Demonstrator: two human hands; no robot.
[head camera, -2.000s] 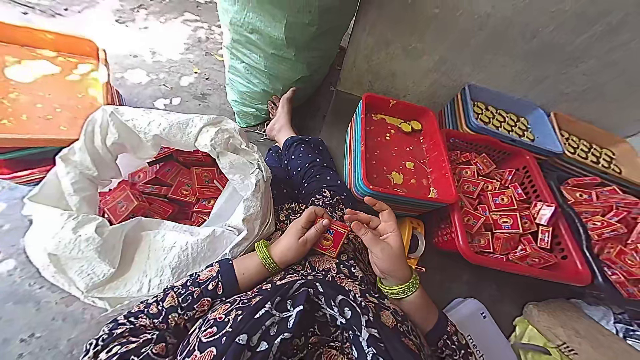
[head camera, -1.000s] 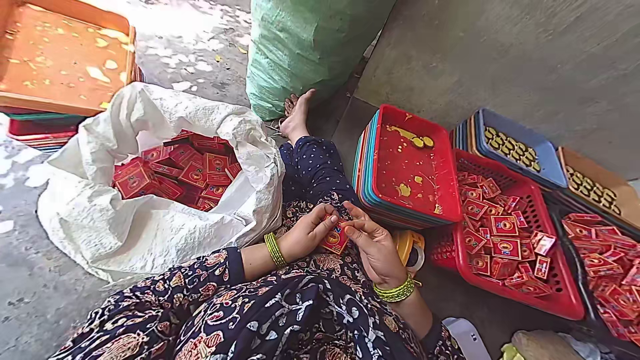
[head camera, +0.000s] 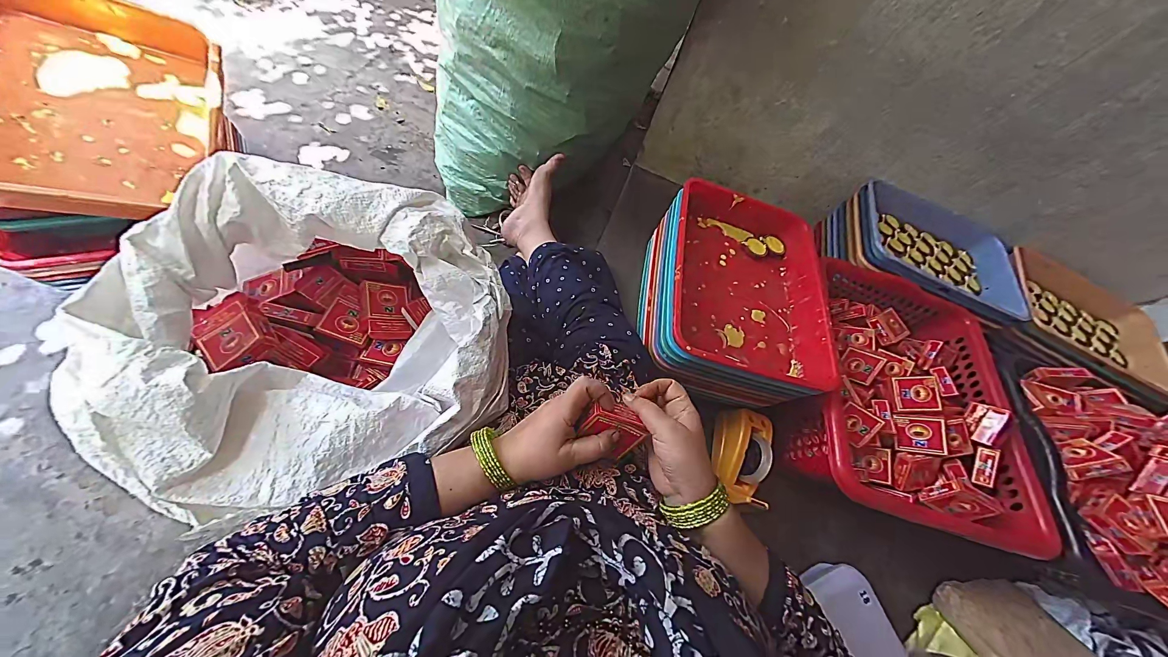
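Above my lap, my left hand (head camera: 564, 438) grips a small red printed cardboard box (head camera: 613, 425) by its left side. The fingertips of my right hand (head camera: 671, 436) pinch the same box at its upper right edge. To the left, a white woven sack (head camera: 128, 383) stands with its mouth spread, holding many red boxes (head camera: 342, 310). On the right, a red perforated plastic basket (head camera: 1013, 538) holds more small red boxes (head camera: 917, 392). A yellow tape dispenser (head camera: 733, 452) lies just right of my right hand.
A stack of trays topped by a red one (head camera: 748, 310) stands beyond my right hand. Blue (head camera: 995, 255) and orange (head camera: 1136, 338) trays hold small round pieces. A green sack (head camera: 520, 91) stands past my foot, orange trays (head camera: 91, 155) at upper left. Another container of boxes (head camera: 1113, 465) sits far right.
The small box between my hands has turned from its printed face to a tilted position. Both hands stay above my lap. The view has shifted slightly.
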